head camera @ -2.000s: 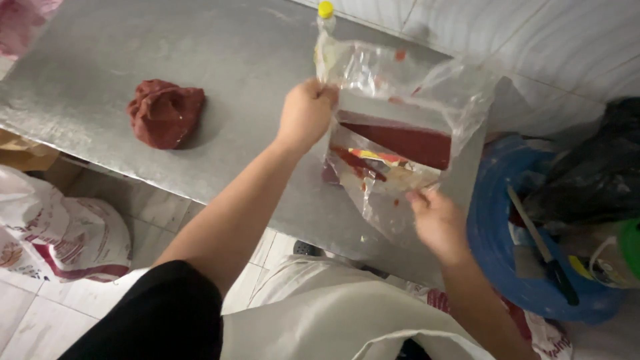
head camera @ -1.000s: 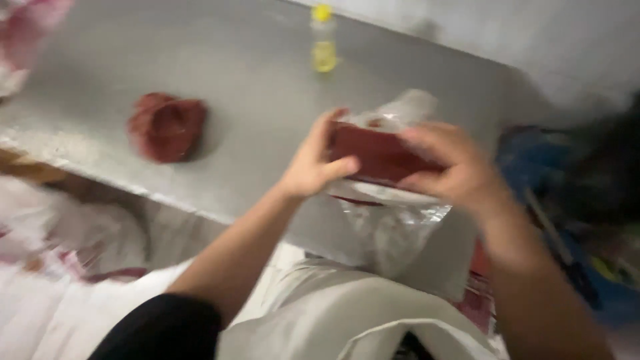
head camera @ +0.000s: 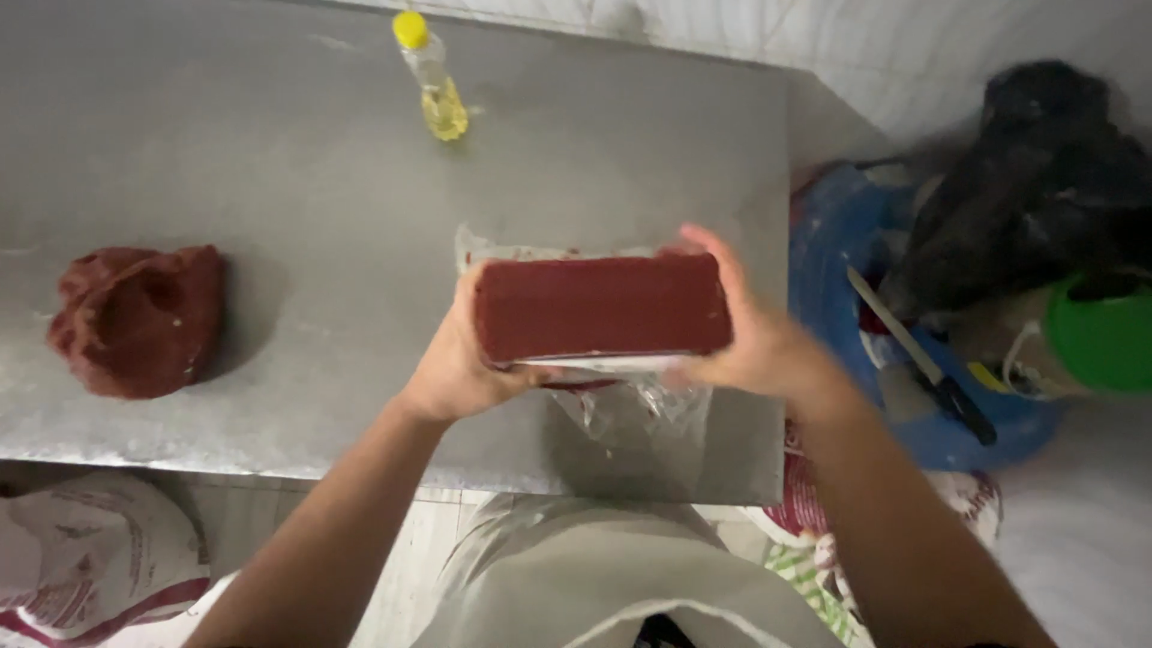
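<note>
A rectangular dark red block (head camera: 603, 306) is held above the grey metal table between both hands. My left hand (head camera: 463, 351) grips its left end and my right hand (head camera: 742, 328) its right end. Clear plastic wrap (head camera: 652, 405) lies below and behind the block, with some red matter on it. Further left on the table rests a lump of reddish-brown dough (head camera: 139, 319). A small clear bottle (head camera: 436, 85) with a yellow cap and yellow liquid is near the far side of the table.
The metal table (head camera: 315, 198) ends at a tiled wall. Right of it are a blue plastic tub (head camera: 828, 243), a knife (head camera: 927, 364), a black plastic bag (head camera: 1026, 180) and a green lid (head camera: 1107, 337). A printed sack (head camera: 108, 549) stands at lower left.
The clear plastic that my hands held spread around the block is now under and behind it. Both hands have come onto the block's ends, and its broad red face is exposed.
</note>
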